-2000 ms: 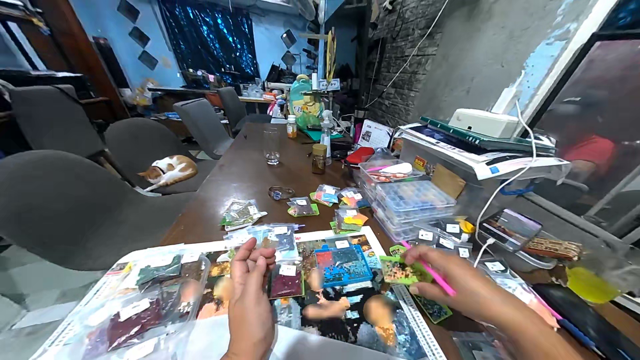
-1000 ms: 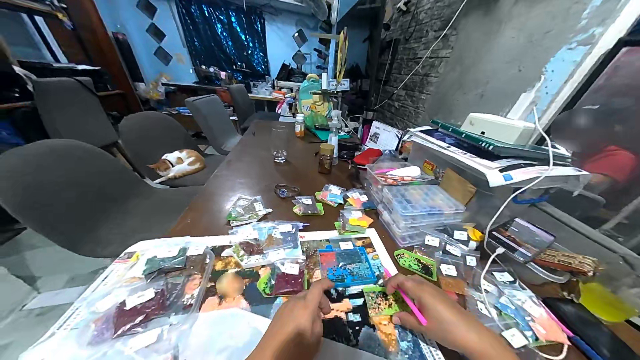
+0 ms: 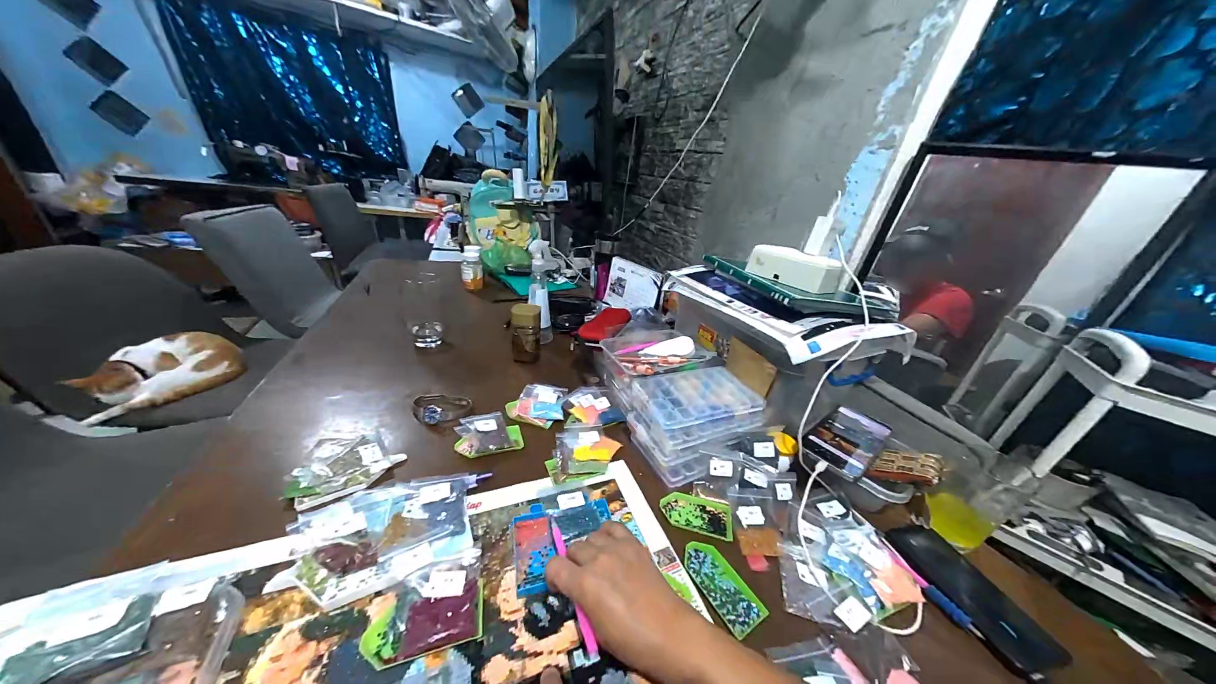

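Observation:
My right hand [image 3: 622,579] holds a pink pen-like applicator [image 3: 574,594] over the diamond painting canvas [image 3: 285,638]. Its upper end crosses a blue tray [image 3: 535,551] holding small beads. Only a fingertip of my left hand [image 3: 551,675] shows at the bottom edge; whether it holds anything is hidden. Left of my right hand, a bag of dark red beads [image 3: 439,617] lies on a green tray [image 3: 378,646]. Farther left are more bead bags [image 3: 380,527]. Two green trays, one with dark beads [image 3: 698,514] and one with bluish beads [image 3: 724,587], lie right of my right hand.
Stacked clear bead boxes [image 3: 698,399] stand behind the right-hand trays. A drinking glass [image 3: 427,328], a brown jar [image 3: 524,332] and a wristwatch [image 3: 441,408] are farther back. At right are a black phone [image 3: 978,597], a white cable [image 3: 807,408] and a cup of yellow liquid [image 3: 959,513]. A cat [image 3: 166,369] lies on a chair.
The view has shifted and tilted right. My left hand, on the canvas before, has dropped almost out of view. The green tray beside my right hand's fingers is no longer visible.

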